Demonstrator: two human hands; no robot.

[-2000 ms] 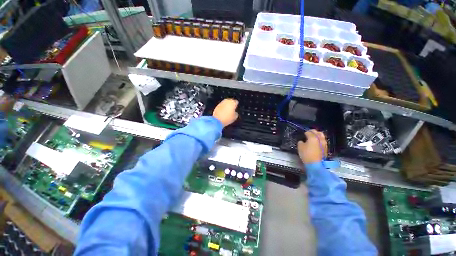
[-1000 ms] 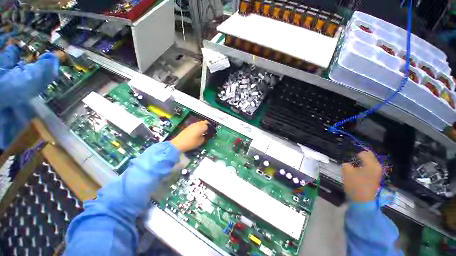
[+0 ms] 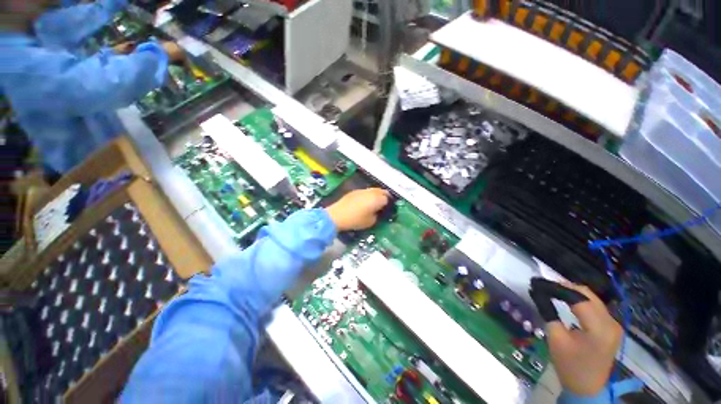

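A large green circuit board (image 3: pixel 419 225) lies in front of me, with a long white-silver bar (image 3: pixel 439 331) across it and a grey-silver heat sink (image 3: pixel 494 264) at its far edge. My left hand (image 3: pixel 360 211) is at the board's upper left corner, fingers bent together, with black at the fingertips. Whether it holds a part is hidden. My right hand (image 3: pixel 583 335) is raised at the board's right end. Its thumb and finger have black on them and a pale patch shows between them; I cannot tell if that is a held part.
Another green board (image 3: pixel 273 126) lies to the left on the metal rail (image 3: pixel 186 197). A carton (image 3: pixel 178 248) of round-topped parts stands near left. Beyond are a bin of silver pieces (image 3: pixel 451 150), a black tray (image 3: pixel 553 193) and a shelf (image 3: pixel 545 55). A blue cord (image 3: pixel 660 237) hangs right. Another worker's blue sleeves (image 3: pixel 103 79) show upper left.
My left hand has moved from the black tray to the board's upper left corner. My right hand has left the small-parts bin and is nearer the board. The view has turned left.
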